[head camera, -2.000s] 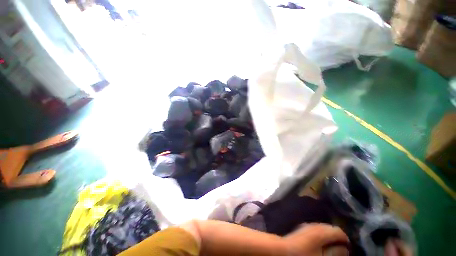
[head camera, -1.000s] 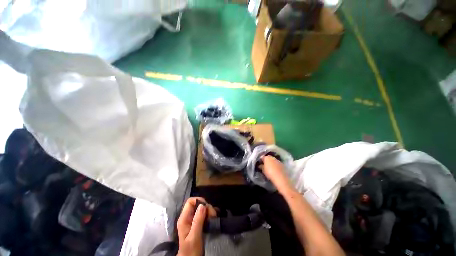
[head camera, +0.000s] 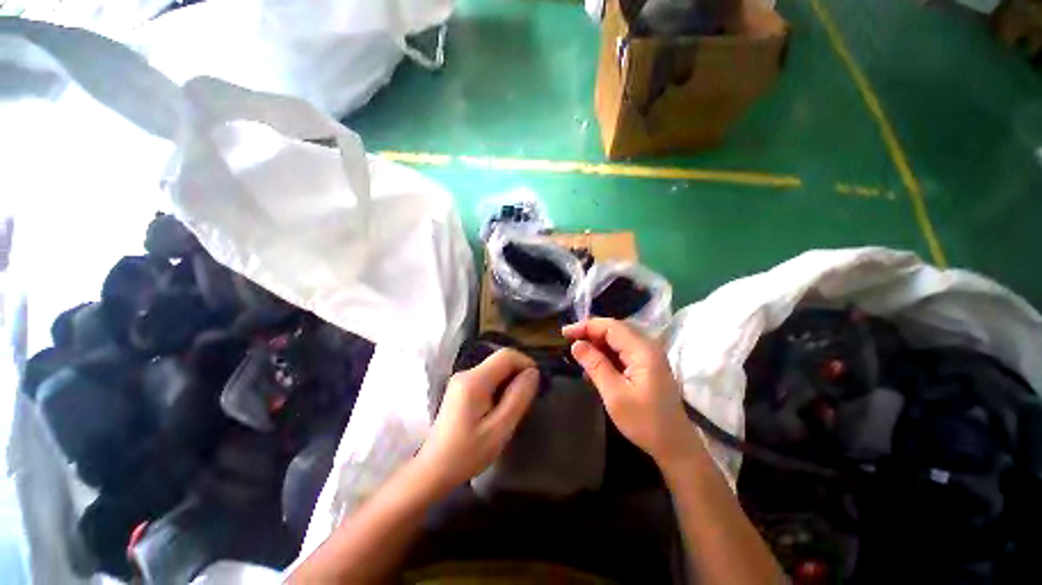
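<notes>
A dark grey pouch with black edges (head camera: 543, 440) lies on my lap. My left hand (head camera: 486, 411) grips its black upper edge between thumb and fingers. My right hand (head camera: 626, 377) is just to the right, thumb and fingertips pinched together near the pouch's top edge; any small part between them is too small to tell. A black webbing strap (head camera: 754, 448) runs from near my right wrist toward the right sack. Two open clear plastic bags with dark contents, the left one (head camera: 532, 278) and the right one (head camera: 623, 295), stand just beyond my hands.
A smaller plastic bag (head camera: 517, 215) and cardboard (head camera: 606, 243) lie ahead. A white sack of rounded dark items (head camera: 400, 246) is at left; another with dark strappy items (head camera: 714, 331) is at right. An open carton (head camera: 686, 97) stands on the green floor, beyond a yellow line (head camera: 594, 170).
The view has swung from the left sack to my lap. My right hand has left the right plastic bag and come back beside my left hand at the pouch.
</notes>
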